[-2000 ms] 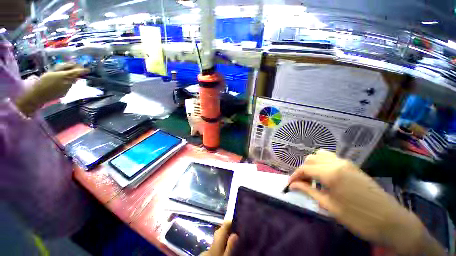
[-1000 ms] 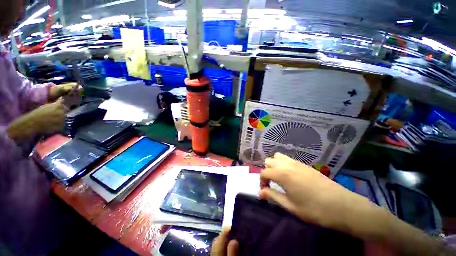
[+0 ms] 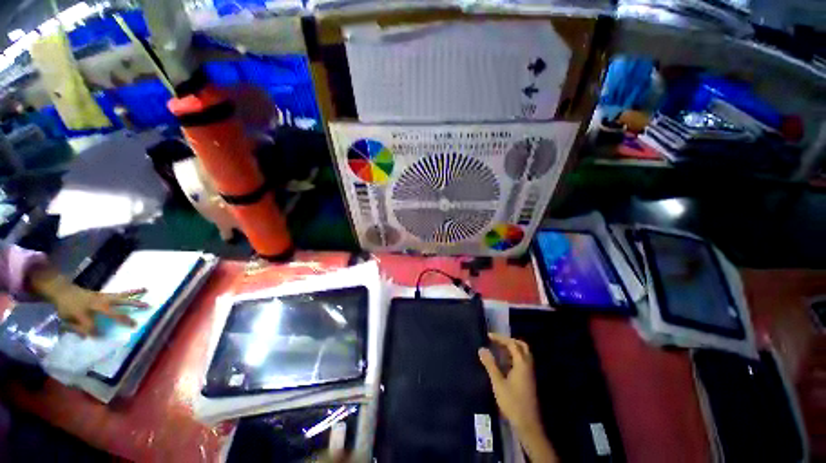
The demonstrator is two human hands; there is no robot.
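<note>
A dark tablet (image 3: 435,380) lies in front of me, screen off, with a white label near its lower right corner. A short black cable loop (image 3: 441,274) arches at its top edge. My right hand (image 3: 514,380) is at the tablet's right edge, fingers slightly apart, not closed around it. A blurred bit of what looks like my left hand (image 3: 337,457) shows at the bottom edge; its fingers are hidden. Another dark tablet (image 3: 566,380) lies to the right. A glossy black tablet (image 3: 290,339) lies on white sheets to the left.
The camera test chart (image 3: 444,194) stands behind the tablets, beside an orange wrapped post (image 3: 235,172). A lit purple-blue tablet (image 3: 584,271) and stacked tablets (image 3: 693,280) lie right. Another person's hand (image 3: 86,303) rests on a white sheet over a tablet stack (image 3: 149,316) at left.
My view has turned right and down. The tablet I held now lies on the bench with the cable loop at its top. My right hand has moved from its top edge to its right edge.
</note>
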